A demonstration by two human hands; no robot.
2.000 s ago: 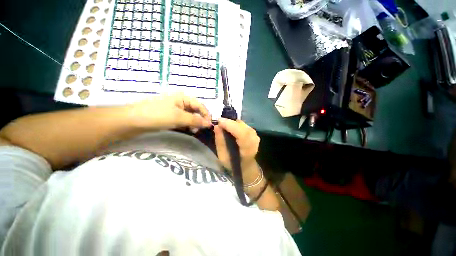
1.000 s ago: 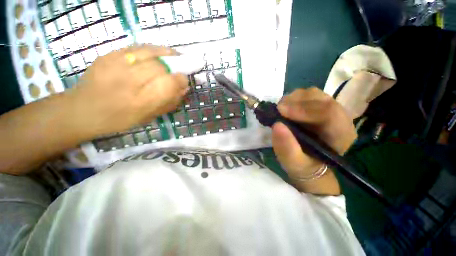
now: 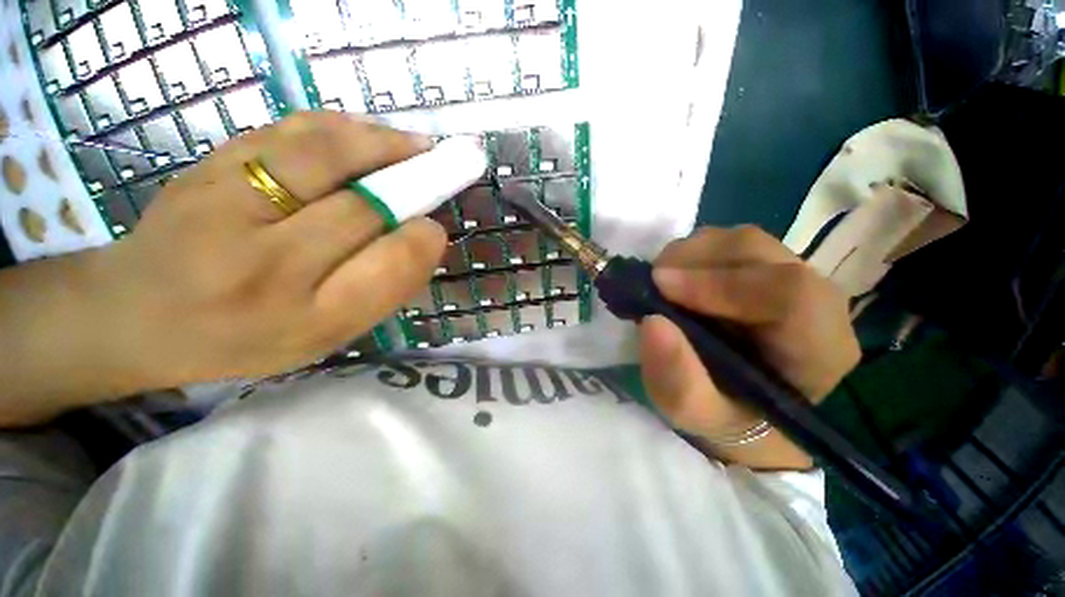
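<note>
My right hand [image 3: 759, 338] holds the black soldering iron [image 3: 724, 356] like a pen. Its dark tip, beyond a brass-coloured collar, points up-left onto the PCB panel [image 3: 514, 280]. My left hand [image 3: 292, 233] lies over the panel, with a white finger cot [image 3: 426, 181] with a green band on one finger and a yellow ring on another. The cot's end is just left of the iron tip. Thin silvery solder wire [image 3: 129, 148] shows left of my left hand; its grip between the fingertips is largely hidden. Whether the tip touches a joint cannot be told.
More green-edged panels [image 3: 432, 53] lie at the top and upper left on a white sheet [image 3: 660, 128] with tan round spots at its left edge. A cream folded cloth or card [image 3: 876, 210] is at the right on the green bench. Dark objects stand at the far right.
Since two seconds ago, my hands have parted from near my lap and moved over the panel. Since one second ago, they have shifted only slightly, and the view is closer on the boards.
</note>
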